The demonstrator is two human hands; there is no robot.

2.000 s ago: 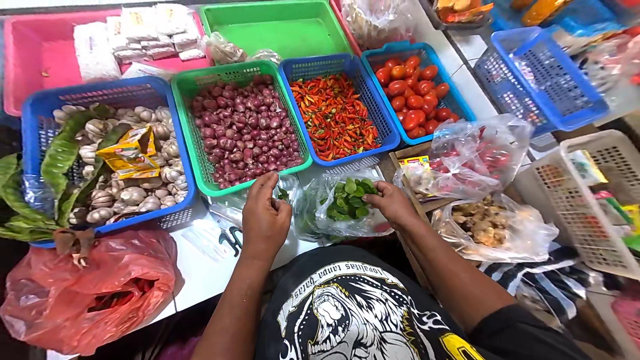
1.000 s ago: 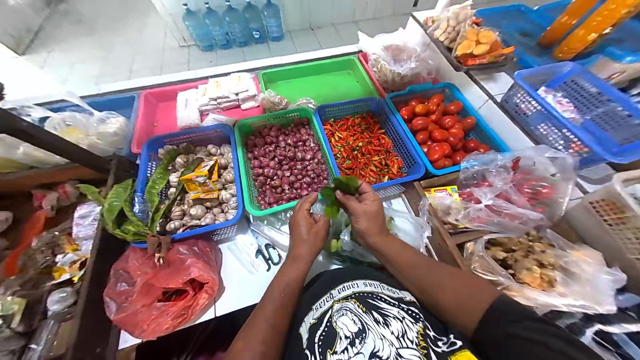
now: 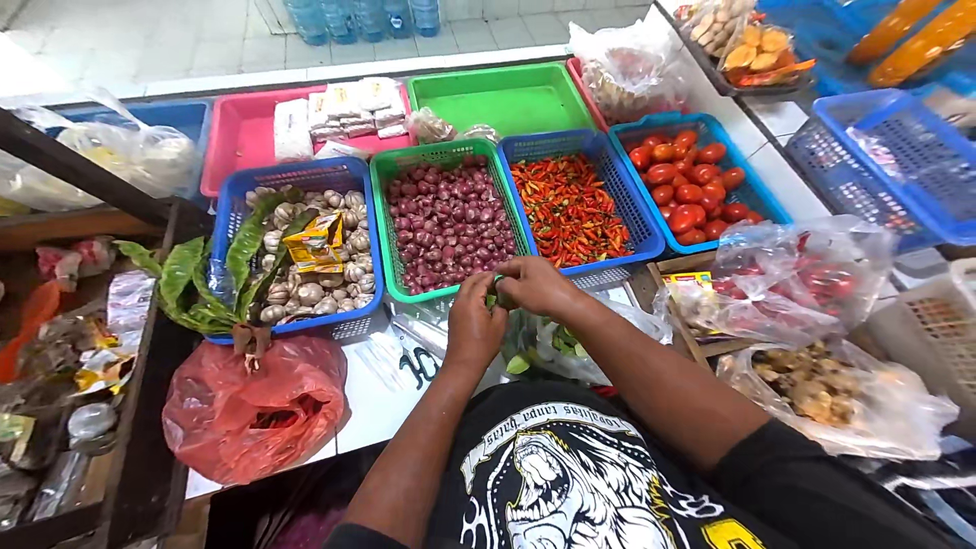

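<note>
My left hand (image 3: 477, 316) and my right hand (image 3: 536, 287) meet just below the green basket of shallots (image 3: 451, 225). Small green leaves (image 3: 492, 300) are pinched between their fingers, mostly hidden by them. Beneath my right forearm lies a clear plastic bag (image 3: 625, 320) with more green leaves in it. Around my hands stand a blue basket of garlic (image 3: 309, 293) with a yellow packet (image 3: 316, 242) on top, a blue basket of red chillies (image 3: 572, 210) and a blue basket of tomatoes (image 3: 690, 187).
A red plastic bag (image 3: 255, 408) sits at the left by long green leaves (image 3: 183, 286). Behind are a pink tray (image 3: 244, 133) and a green tray (image 3: 503, 95). At the right lie a bag of red produce (image 3: 808, 278) and a bag of ginger-like roots (image 3: 816, 385).
My right hand has left the leaf bag and joined my left hand. The leaves, plainly seen a second ago, are now mostly covered by my fingers. The view has shifted.
</note>
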